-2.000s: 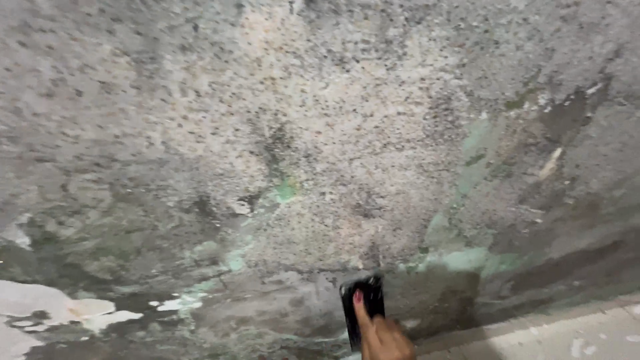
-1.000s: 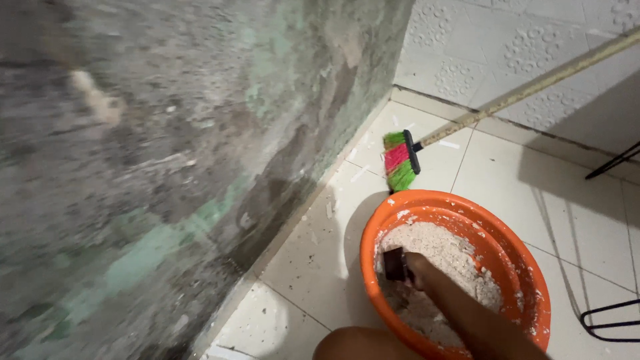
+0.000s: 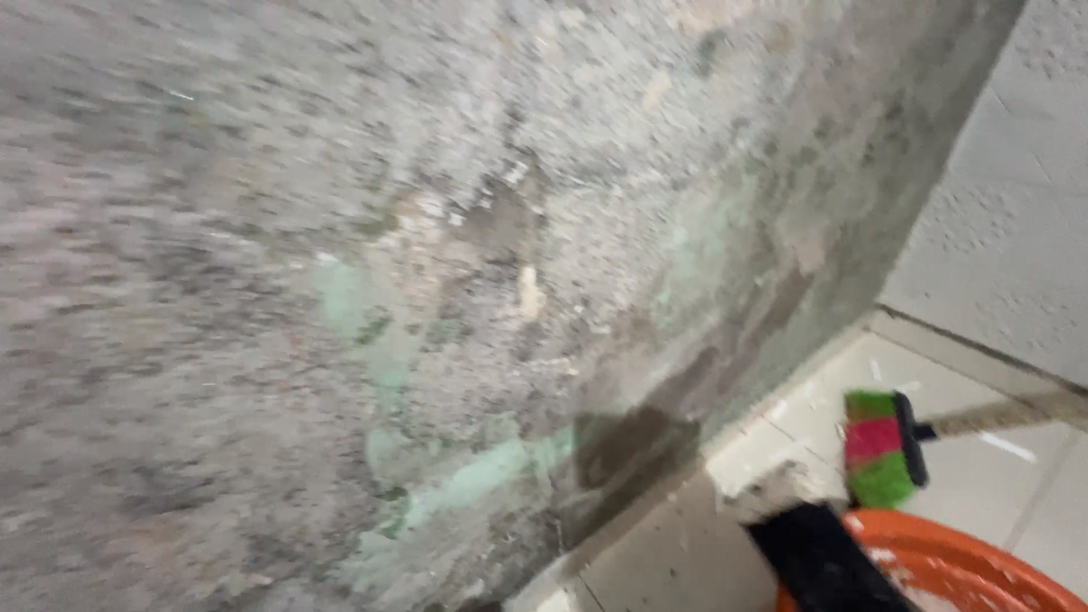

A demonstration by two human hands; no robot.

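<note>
A black flat scraper point(image 3: 820, 548), blurred, reaches up from the bottom edge at lower right, overlapping the left rim of an orange plastic basin point(image 3: 952, 531). Pale, crumbly material point(image 3: 786, 489) shows at the scraper's far end. Only the upper part of the basin is in the picture, with some whitish mix point(image 3: 918, 591) inside. Neither my left hand nor my right hand shows; the scraper's lower part is cut off by the frame. Rough grey wall point(image 3: 510, 340) with pale green patches fills most of the view.
A broom with green and pink bristles point(image 3: 875, 449) lies beyond the basin, its handle point(image 3: 1003, 416) running off to the right. White floor tiles point(image 3: 663, 544) with crumbs meet the wall's base. A white textured wall point(image 3: 1003, 204) stands at the right.
The scraper has moved out of the basin, where a hand held it in the mix one second ago, to the basin's left rim. That hand has left the view, which has swung toward the wall.
</note>
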